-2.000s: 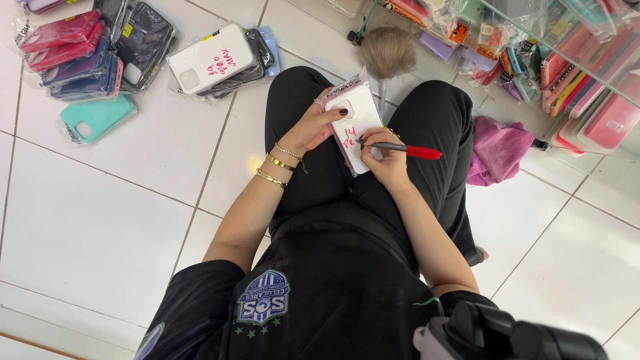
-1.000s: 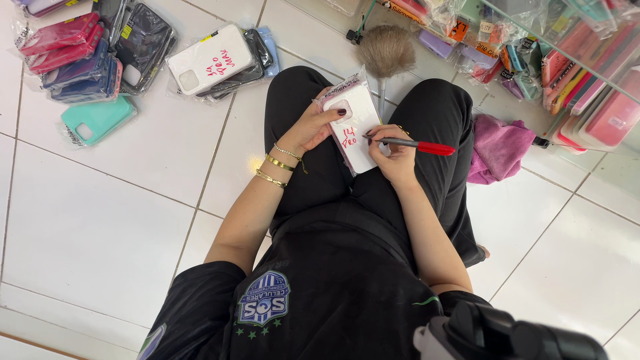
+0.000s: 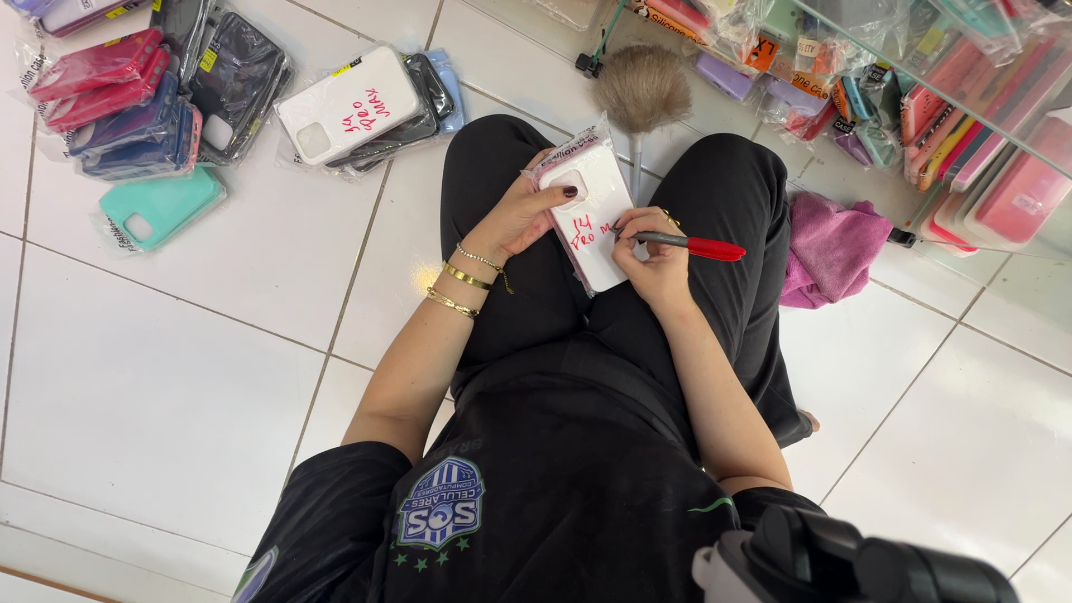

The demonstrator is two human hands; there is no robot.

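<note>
My left hand (image 3: 529, 206) grips a white phone case in clear plastic wrap (image 3: 605, 201) by its left side, thumb on top near the camera cutout. The case lies tilted above my lap and carries red handwriting. In my right hand (image 3: 653, 258) is a red-capped marker (image 3: 699, 246), its grey barrel between thumb and fingers and its writing end at the case's surface beside the red letters. My right fingers rest against the case's right edge. A stack with another white wrapped case (image 3: 360, 105), also marked in red, lies on the floor at upper left.
Wrapped red cases (image 3: 100, 71), blue, black and turquoise cases (image 3: 161, 205) lie on the tiles at left. Beyond my knees is a duster (image 3: 643, 88). A pink cloth (image 3: 833, 251) lies by my right knee, below a glass shelf (image 3: 963, 96) with many cases.
More red letters now show on the case, beneath the marker's end. My right hand has shifted slightly along the case's surface, while my left hand keeps its hold.
</note>
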